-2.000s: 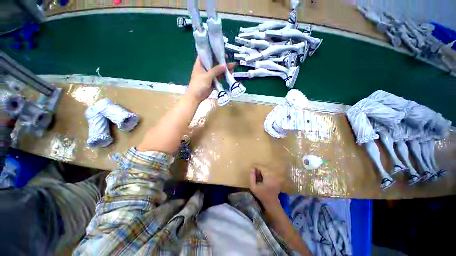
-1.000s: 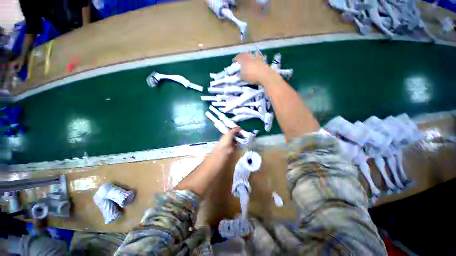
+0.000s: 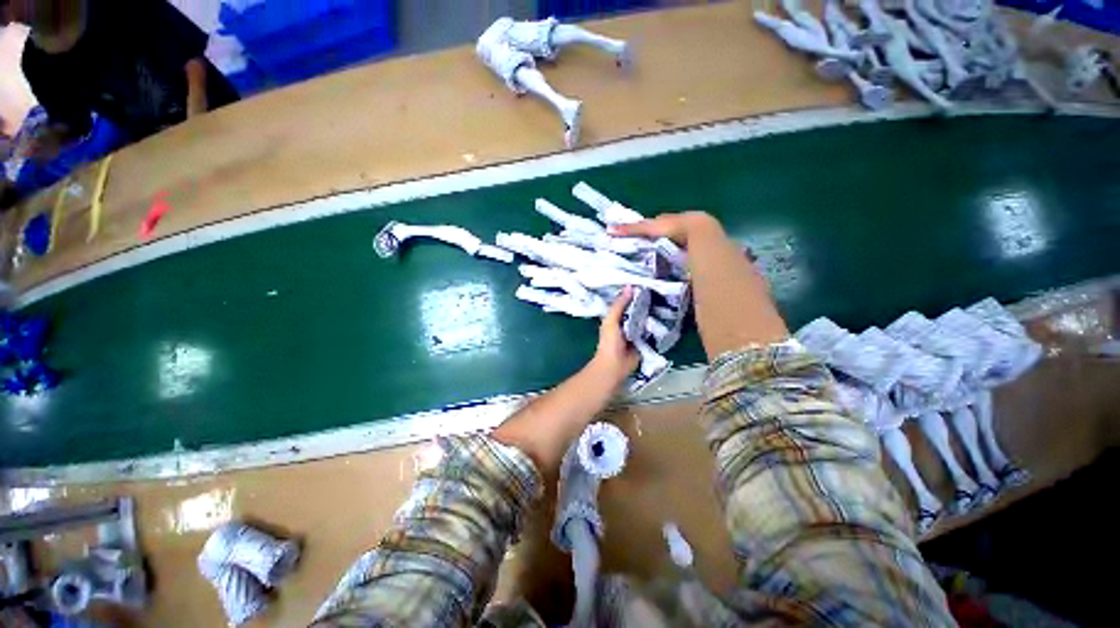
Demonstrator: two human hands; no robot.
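A bunched pile of pale lower legs (image 3: pixel 583 264) lies on the green belt, feet mostly to the right. My left hand (image 3: pixel 620 344) grips legs at the near foot end. My right hand (image 3: pixel 676 233) is closed around legs on the far side; its fingertips are partly hidden. A trouser piece (image 3: pixel 577 497) with a leg in one cuff lies on the bench before me, its other cuff open. Another trouser piece (image 3: pixel 246 564) lies at the left. A small white glue bottle (image 3: pixel 678 543) lies right of the nearer piece.
One loose leg (image 3: pixel 436 236) lies left of the pile. Finished leg assemblies (image 3: pixel 933 356) overlap at right. A metal fixture (image 3: pixel 86 570) is at lower left. Across the belt are another assembly (image 3: pixel 528 55), more legs (image 3: pixel 909 49) and a person (image 3: pixel 123 68).
Two seconds ago my left hand held two legs raised and my right was by the bench edge. Now both are at the pile, which is bunched tighter than one second ago. The view has shifted.
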